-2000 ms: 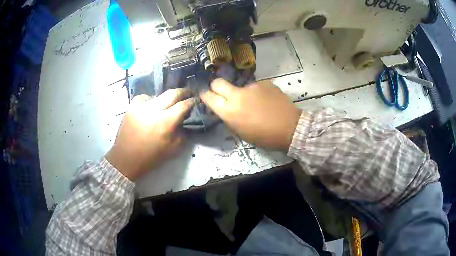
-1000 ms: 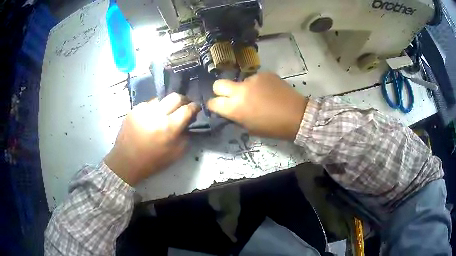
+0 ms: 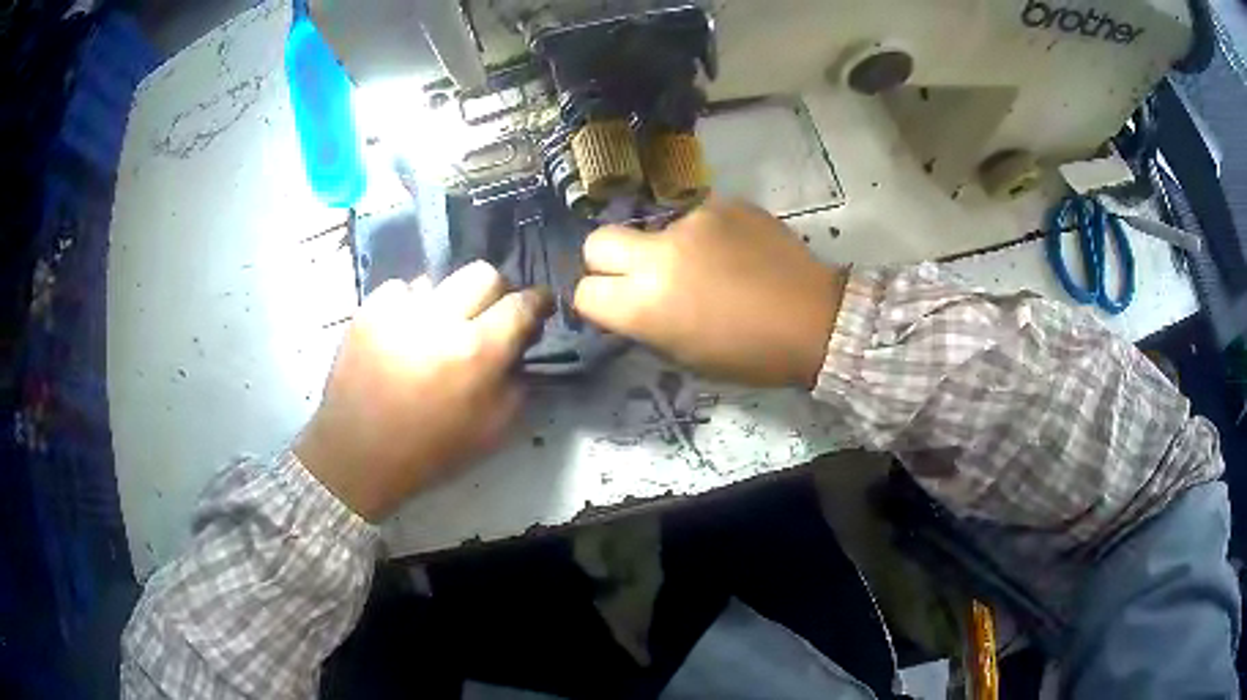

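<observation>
A dark grey garment piece (image 3: pixel 513 253) lies bunched in front of the needle area (image 3: pixel 499 151) of the cream-white sewing machine (image 3: pixel 793 48). My left hand (image 3: pixel 424 376) grips its near left part, fingers curled. My right hand (image 3: pixel 711 290) pinches its right part with thumb and forefinger, just below two ribbed brass rollers (image 3: pixel 607 159). The fingertips of both hands are close together but apart. The cloth under the fingers is partly hidden, and the needle itself cannot be made out.
A bright blue plastic piece (image 3: pixel 326 116) lies left of the needle area. Blue-handled scissors (image 3: pixel 1091 253) lie at the right of the white table (image 3: pixel 205 342), whose front edge is chipped. A dark blue crate (image 3: pixel 55 342) stands at the left. Dark cloth (image 3: pixel 739 547) shows below the table edge.
Since two seconds ago my right hand has shifted slightly right, and more of the dark cloth shows flat between my hands. Both hands keep hold of it. The whole view has shifted slightly.
</observation>
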